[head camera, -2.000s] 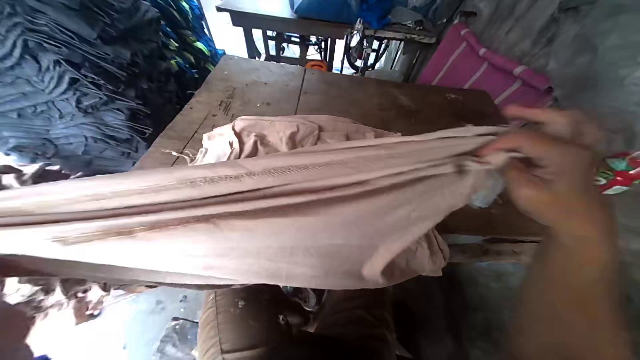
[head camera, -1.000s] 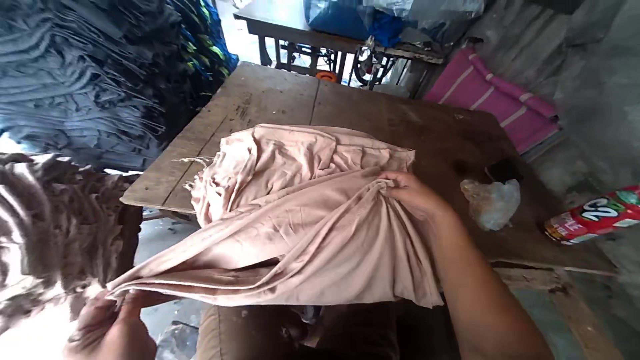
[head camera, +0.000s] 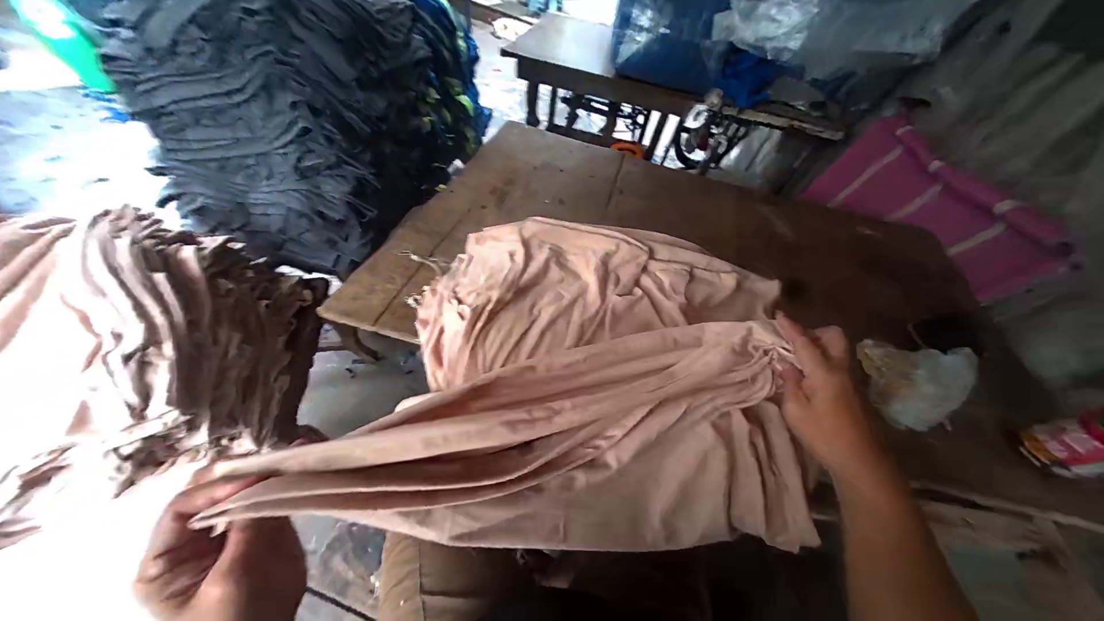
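Note:
A piece of pinkish-beige fabric (head camera: 535, 431) is stretched in loose folds between my two hands. At the lower left, my left hand (head camera: 226, 548) pinches its narrow end between thumb and fingers. My right hand (head camera: 815, 379) grips the gathered other end, right of centre. Behind it, a heap of the same pinkish fabric (head camera: 569, 285) lies on the wooden table (head camera: 552, 164), with frayed edges at its left side. The held piece hides part of that heap and hangs over the table's near edge, above my lap.
A stack of beige cloth (head camera: 216, 345) stands at left, a tall pile of dark grey cloth (head camera: 285, 129) behind it. On the table's right lie a crumpled plastic bag (head camera: 918, 384) and a red packet (head camera: 1069, 444). Beyond are a pink striped cloth (head camera: 940, 207) and a treadle sewing table (head camera: 586, 65).
Two seconds ago the fabric was pulled taut across the view; now it hangs in looser folds. Since one second ago, the held fabric has been spread wider between my hands. The view has shifted.

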